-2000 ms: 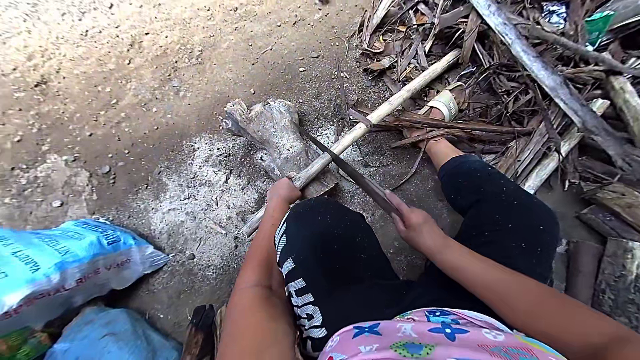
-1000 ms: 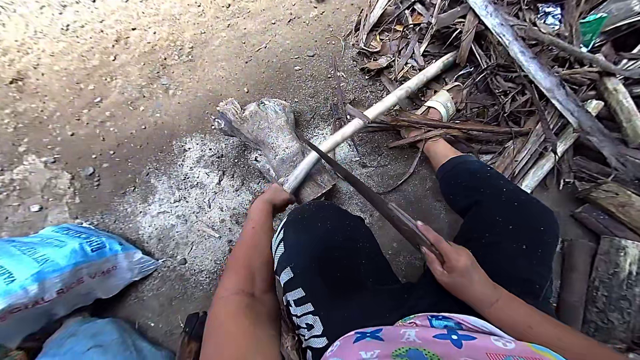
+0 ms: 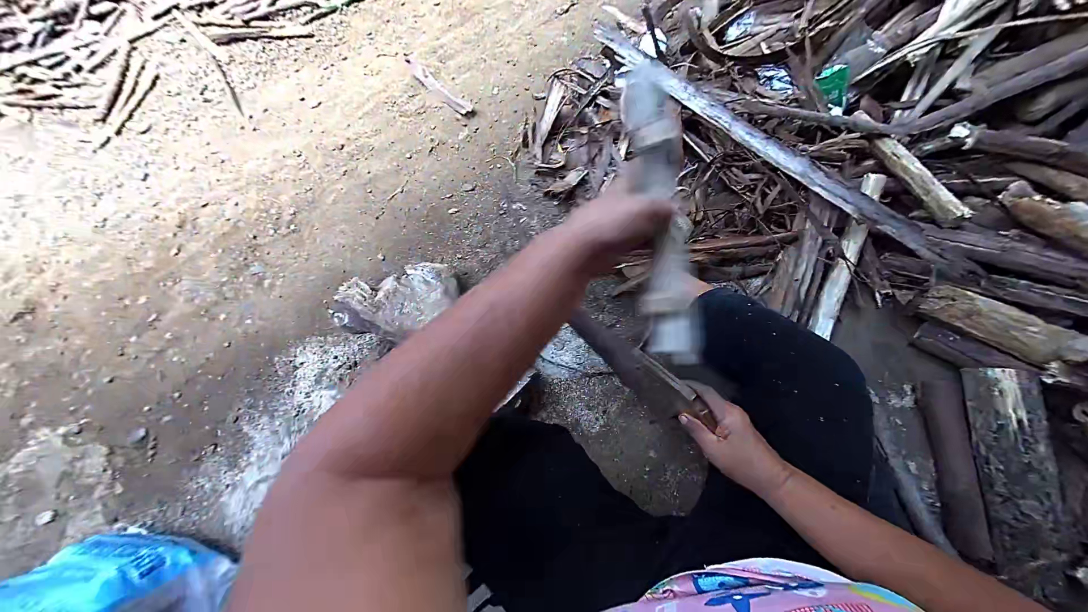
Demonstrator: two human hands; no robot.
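Note:
My left hand point(image 3: 616, 223) is raised ahead of me, closed around a pale wooden stick point(image 3: 674, 289), which is blurred by motion and points up and away. My right hand point(image 3: 729, 438) grips the handle of a long machete point(image 3: 625, 365) low between my knees. Its dark blade slants up and to the left, and the far end is hidden behind my left forearm. A weathered wood block point(image 3: 399, 302) lies on the ground beyond that forearm, partly covered by it, with pale wood dust point(image 3: 297, 408) scattered nearby.
A heap of split firewood and bark point(image 3: 765, 170) fills the right side, with a long grey pole point(image 3: 790, 161) across it. Thick logs point(image 3: 1007, 450) lie beside my right leg. A blue and white sack point(image 3: 119, 574) sits at the lower left; thin sticks point(image 3: 127, 51) lie at the upper left.
My left hand has lifted off the block area and moved forward and right with the stick. The machete no longer lies against the stick. The view has shifted.

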